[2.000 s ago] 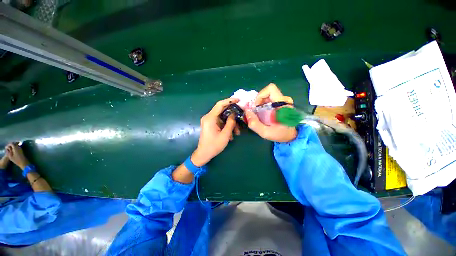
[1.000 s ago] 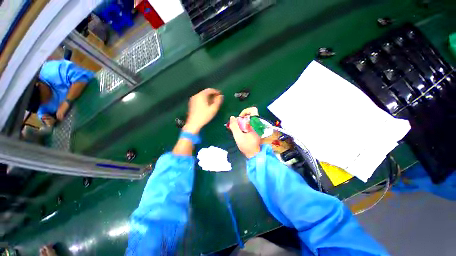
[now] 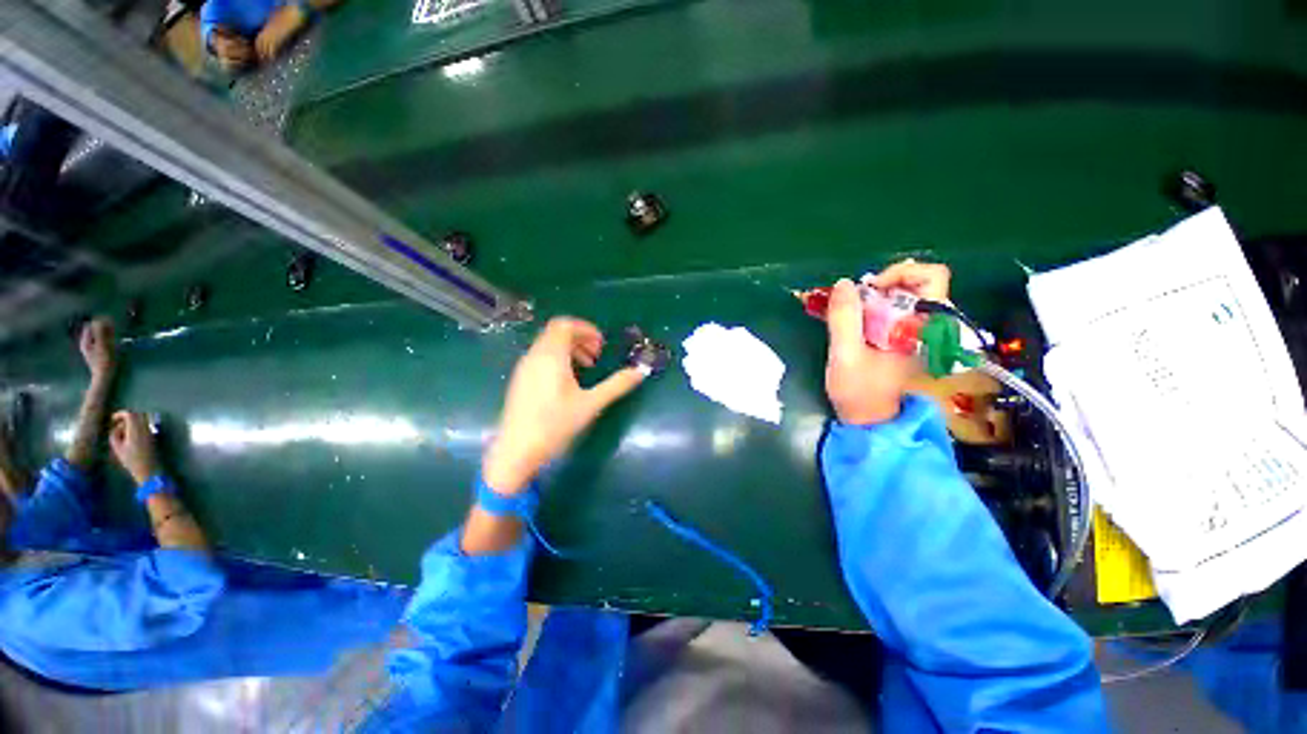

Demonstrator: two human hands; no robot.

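Note:
My left hand [image 3: 542, 404] is over the green worktop with thumb and fingers apart. A small black part [image 3: 649, 353] with shiny metal bits lies at its thumb tip; I cannot tell whether they touch. My right hand [image 3: 870, 351] is shut on the dispensing syringe [image 3: 892, 318], which has red-pink contents and a green adapter [image 3: 942, 346]. Its needle tip points left, above the worktop. A crumpled white cloth [image 3: 735, 370] lies between my hands.
Black parts [image 3: 645, 212] are spaced along the green belt [image 3: 803, 158]. A grey metal post [image 3: 287, 179] crosses the upper left. White papers [image 3: 1183, 416] cover the black dispenser [image 3: 1011, 495] at right. A blue cord [image 3: 710, 548] lies near the front edge. Other workers' hands [image 3: 136, 447] are at left.
The camera view has turned back from the far side. My left hand, earlier over the belt, is now beside a black part on the worktop. My right hand still holds the syringe.

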